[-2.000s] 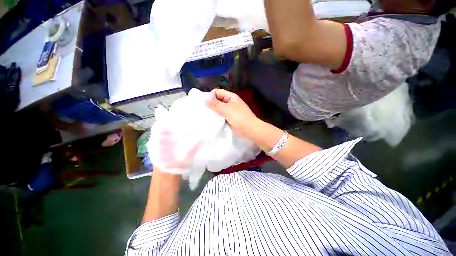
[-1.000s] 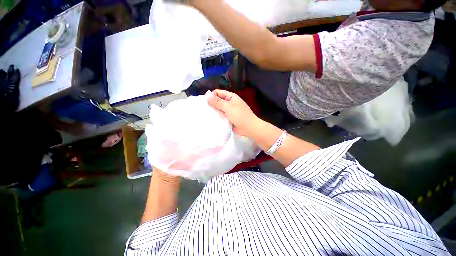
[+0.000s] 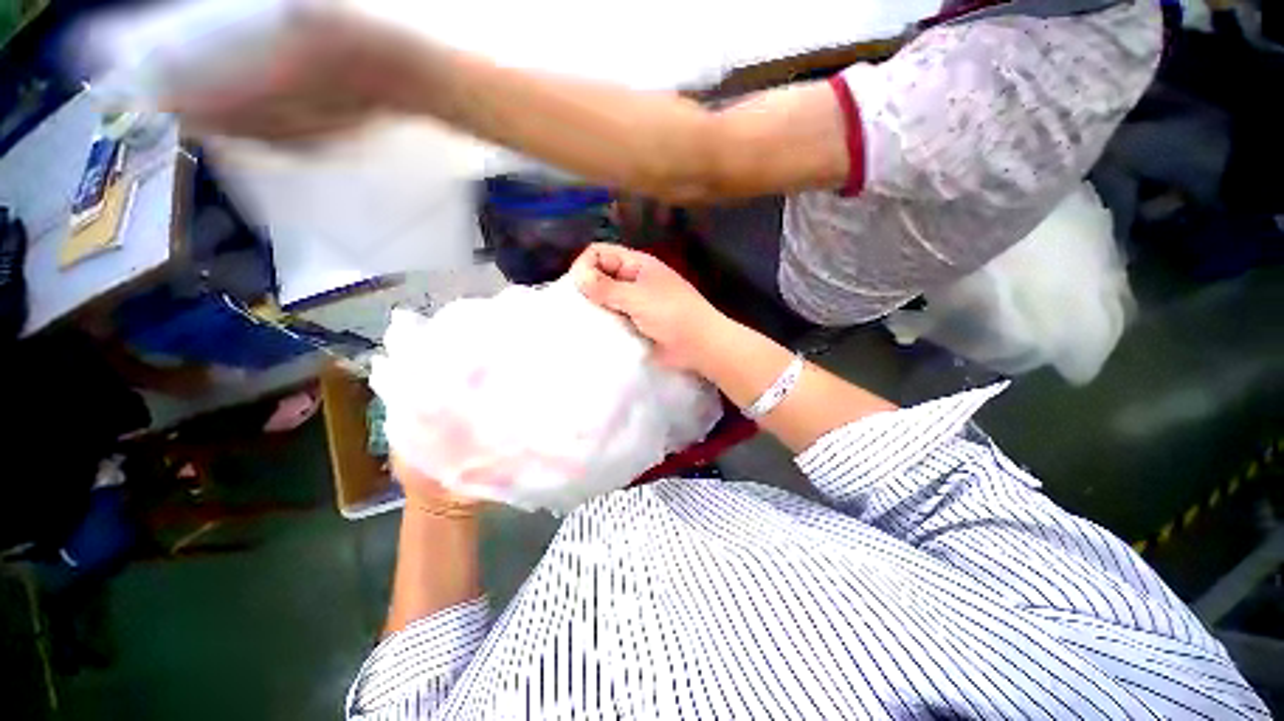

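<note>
A crumpled bundle of thin white fabric is held in front of my body, at the centre-left of the view. My right hand pinches the bundle's upper right edge between thumb and fingers. My left hand is under the lower left of the bundle. Its fingers are mostly covered by the sheer cloth and show faintly through it.
A co-worker's arm reaches across the top over a white table, its hand blurred with white fabric. A cardboard box stands at left. A translucent white bag is behind the co-worker. A side table is at far left.
The co-worker's arm has swung left with white fabric. The bundle between my hands has been gathered into a rounder heap. The view has shifted slightly.
</note>
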